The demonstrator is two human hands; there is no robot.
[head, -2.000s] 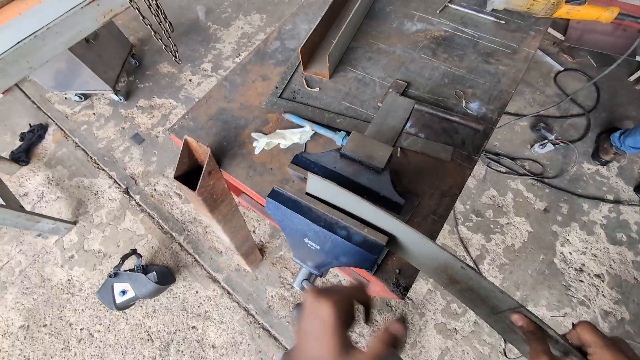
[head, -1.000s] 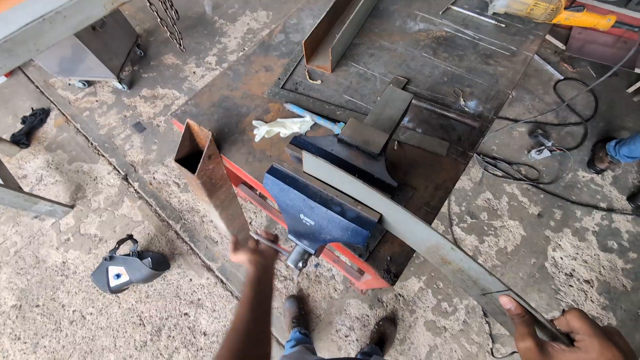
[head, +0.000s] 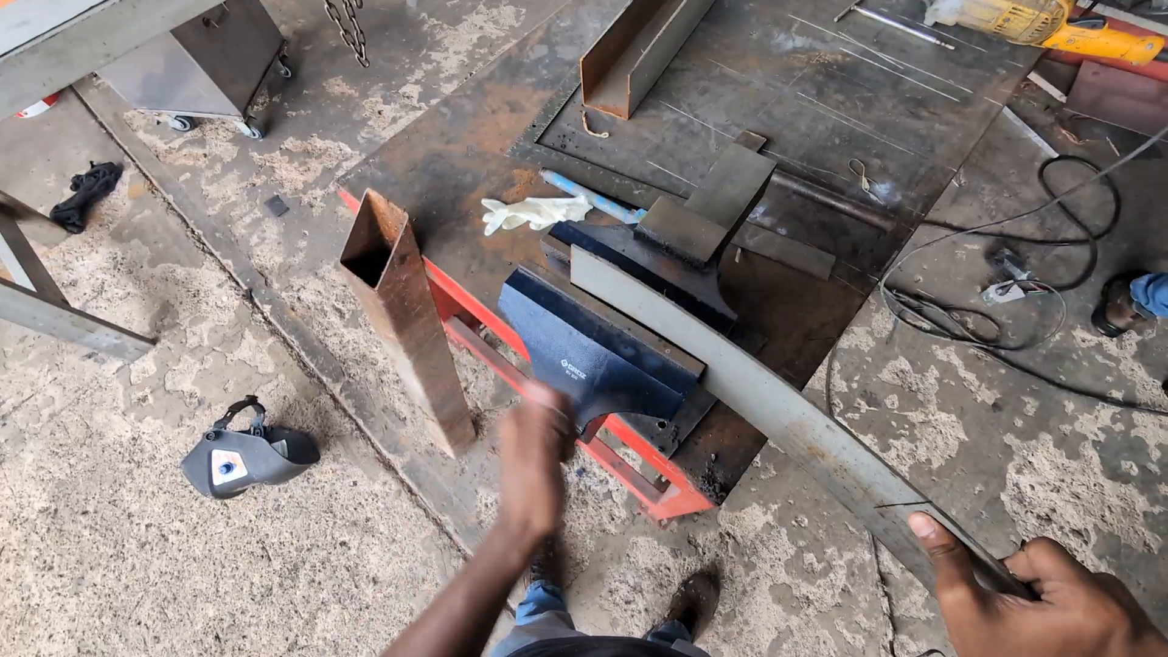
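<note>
A long grey flat steel bar (head: pixel 803 429) lies between the jaws of a blue Groz bench vise (head: pixel 593 356), its far end at the jaws and its near end out to the lower right. My right hand (head: pixel 1031 593) grips that near end, thumb on top beside a dark marked line. Below the front jaw is my left hand (head: pixel 538 456), blurred, its fingers curled at the vise's screw end; whether it holds the handle is hidden. A rusty square steel tube (head: pixel 401 328) stands tilted left of the vise. Behind the jaws a white glove (head: pixel 534 213) lies near a blue-handled tool (head: pixel 593 196).
The vise sits on a dark steel-topped table (head: pixel 456 137) with a red frame edge (head: pixel 639 474). A steel channel (head: pixel 639 55) and a yellow power tool (head: pixel 1040 27) lie farther back. A welding helmet (head: pixel 251 456) is on the floor. Cables (head: pixel 958 319) and another person's shoe (head: pixel 1118 306) are at right.
My left hand has moved from beside the square tube to below the vise's front jaw. A handle bar seen in that hand earlier is no longer plain. My right hand stays on the bar.
</note>
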